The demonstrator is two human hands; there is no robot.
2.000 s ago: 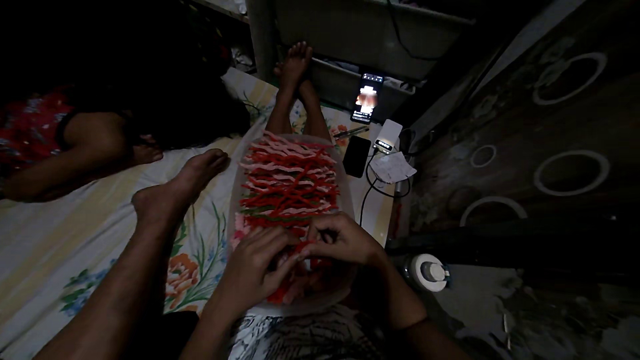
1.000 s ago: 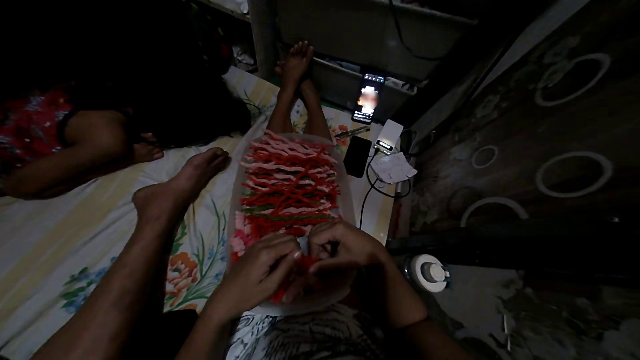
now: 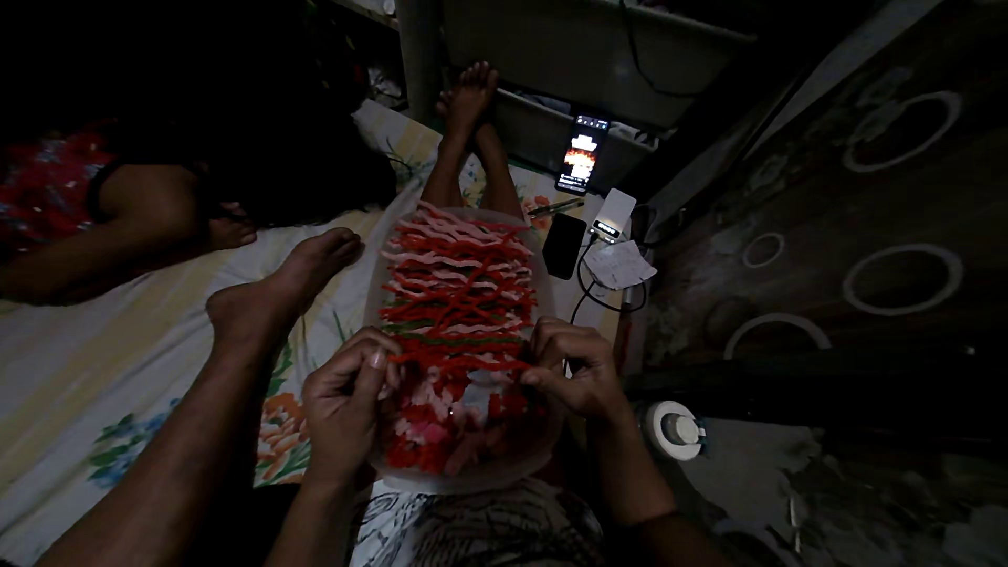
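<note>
A translucent plastic tub (image 3: pixel 429 482) rests on my lap. Wavy red, pink and green strands (image 3: pixel 457 276) lie crosswise in rows over its far part. Small red and pink pieces (image 3: pixel 441 417) fill the near part, with a pale bluish piece among them. Between my hands stretches one red wavy strand (image 3: pixel 465 365). My left hand (image 3: pixel 354 386) pinches its left end between thumb and fingers, by the tub's left rim. At the right rim, my right hand (image 3: pixel 571 366) pinches the other end.
Beyond the tub's right side are a lit phone (image 3: pixel 581 153), a dark phone (image 3: pixel 564 246), a white device (image 3: pixel 614 214) with a cable, pens (image 3: pixel 555 208) and a crumpled paper (image 3: pixel 620 265). Another person's bent leg (image 3: pixel 150 205) is at left on the floral sheet (image 3: pixel 181 315). A white round object (image 3: pixel 675 430) stands at lower right.
My hands were close together over the near part of the tub; they have moved apart to its two sides, with a red strand drawn out between them.
</note>
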